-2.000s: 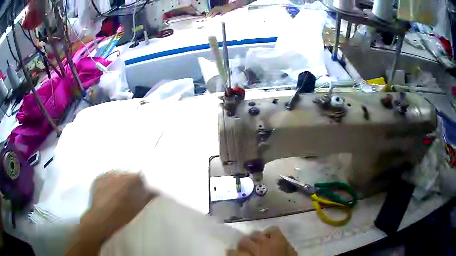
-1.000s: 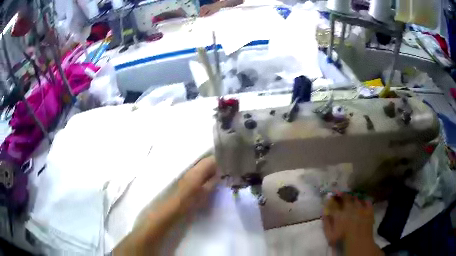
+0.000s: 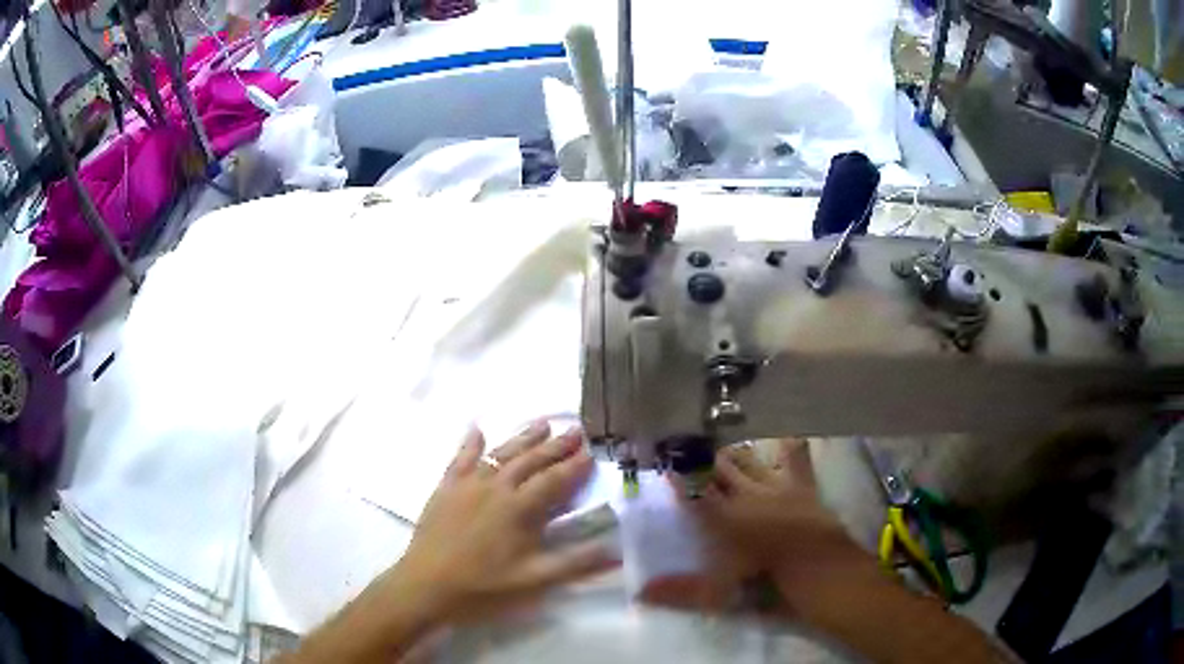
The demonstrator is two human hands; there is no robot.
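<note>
A white fabric panel [image 3: 649, 532] lies under the needle area of the sewing machine [image 3: 831, 350]. My left hand [image 3: 513, 519] lies flat on it left of the presser foot [image 3: 631, 480], fingers spread. My right hand [image 3: 747, 519] rests on the fabric right of the foot, partly under the machine arm, its fingertips partly hidden. A white strip seems to show between the hands, but its edges are washed out. The scissors [image 3: 925, 538], with yellow and green handles, lie right of my right hand.
A stack of white cut pieces [image 3: 156, 571] with stepped edges lies at the left. A black oblong object [image 3: 1054, 584] lies at the far right. A dark spool [image 3: 845, 195] stands behind the arm. Magenta fabric [image 3: 117, 208] is heaped at the far left, plastic bags [image 3: 766, 117] behind.
The white panel now lies under the needle area. My right hand has moved left from the scissors onto the fabric. The scissors lie turned, farther right. My left hand is spread flat.
</note>
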